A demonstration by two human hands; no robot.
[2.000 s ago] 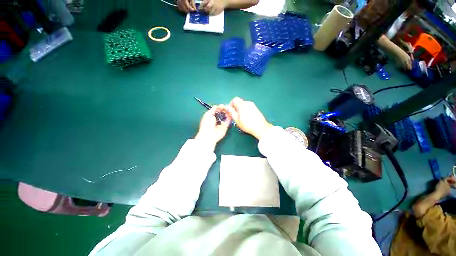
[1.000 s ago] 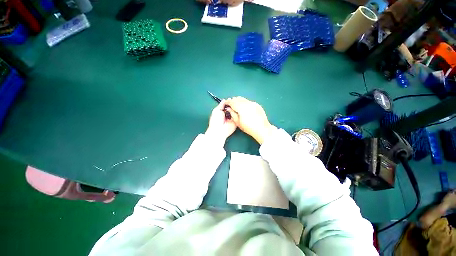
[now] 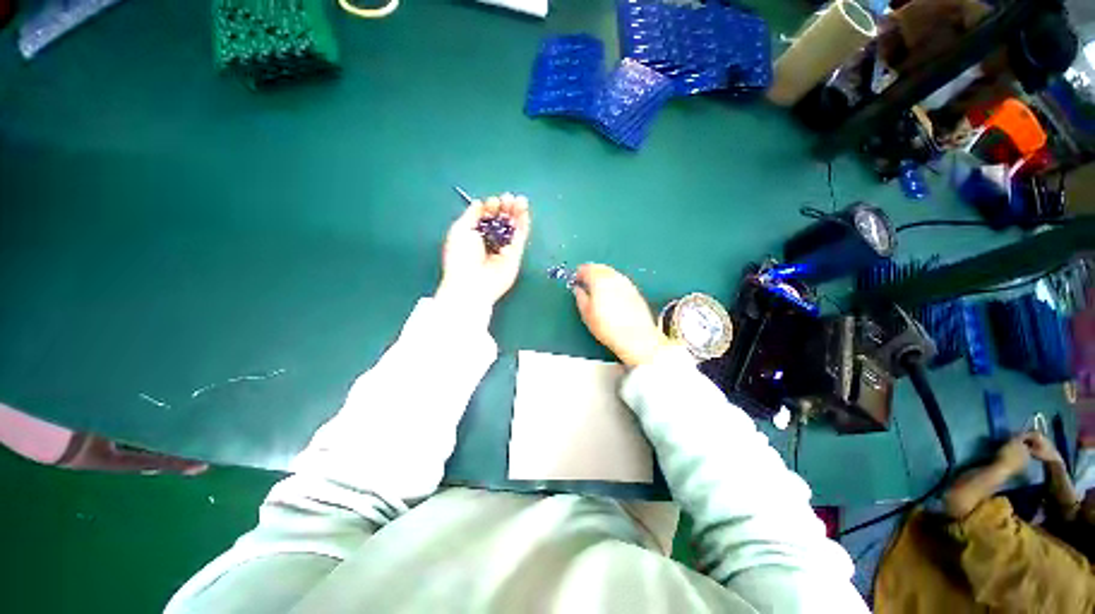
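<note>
My left hand (image 3: 480, 252) is palm up with a small pile of dark components (image 3: 495, 232) cupped in it. The dark tweezers (image 3: 464, 194) show only as a thin tip beyond the left hand; the rest is hidden. My right hand (image 3: 615, 309) is apart from the left, low over the mat, its fingertips at a few small components (image 3: 561, 275) on the green mat. Whether the right fingers hold one cannot be told. The pale pad (image 3: 581, 420) lies bare near my body.
Blue panels (image 3: 693, 46) lie at the far side, green panels (image 3: 274, 38) far left. A round roll or tin (image 3: 698, 326) and the dark soldering station (image 3: 769, 348) stand right of my right hand. A cardboard tube (image 3: 824, 50) lies far right. Another person's arms show lower right.
My hands were together and have moved apart. The left palm is now opened upward, showing the components. The right hand has moved down to the mat. The view has shifted.
</note>
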